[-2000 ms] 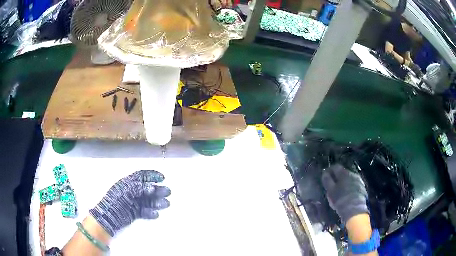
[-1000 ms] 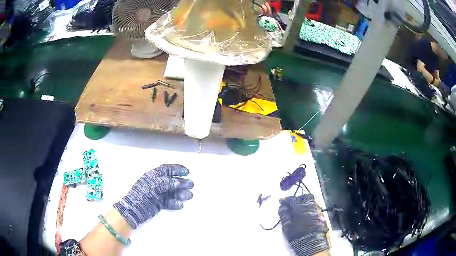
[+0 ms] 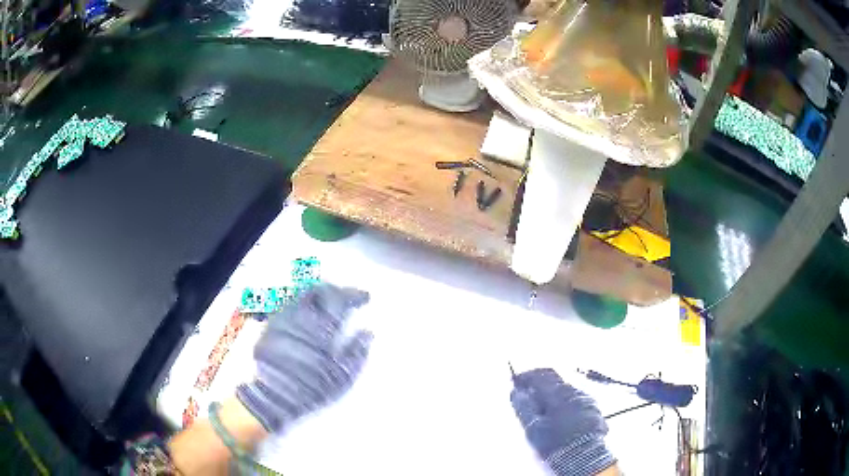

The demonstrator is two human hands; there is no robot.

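Note:
My left hand [image 3: 312, 349], in a striped grey knit glove, is over the white surface at the lower left edge of the small green-white circuit boards [image 3: 270, 298] and partly covers them. Its fingers are apart; whether it touches a board is hidden. My right hand [image 3: 559, 416], gloved, is at the lower right, closed on a black cable [image 3: 665, 391]. The cable's folded bundle lies to the right of the hand and a thin end sticks up past the fingers. The fixed soldering tip [image 3: 533, 299] points down below the white sleeve [image 3: 557, 204].
A wooden platform [image 3: 419, 191] with green feet stands behind, holding short dark rods [image 3: 487, 194] and a fan [image 3: 453, 46]. A film-wrapped hood [image 3: 596, 84] hangs over it. A black panel [image 3: 121, 251] with a row of boards is left. Black leads [image 3: 791, 418] are piled right.
The view has swung left. My right hand has come from the lead pile onto the white surface with a black cable. My left hand has moved over to the small boards.

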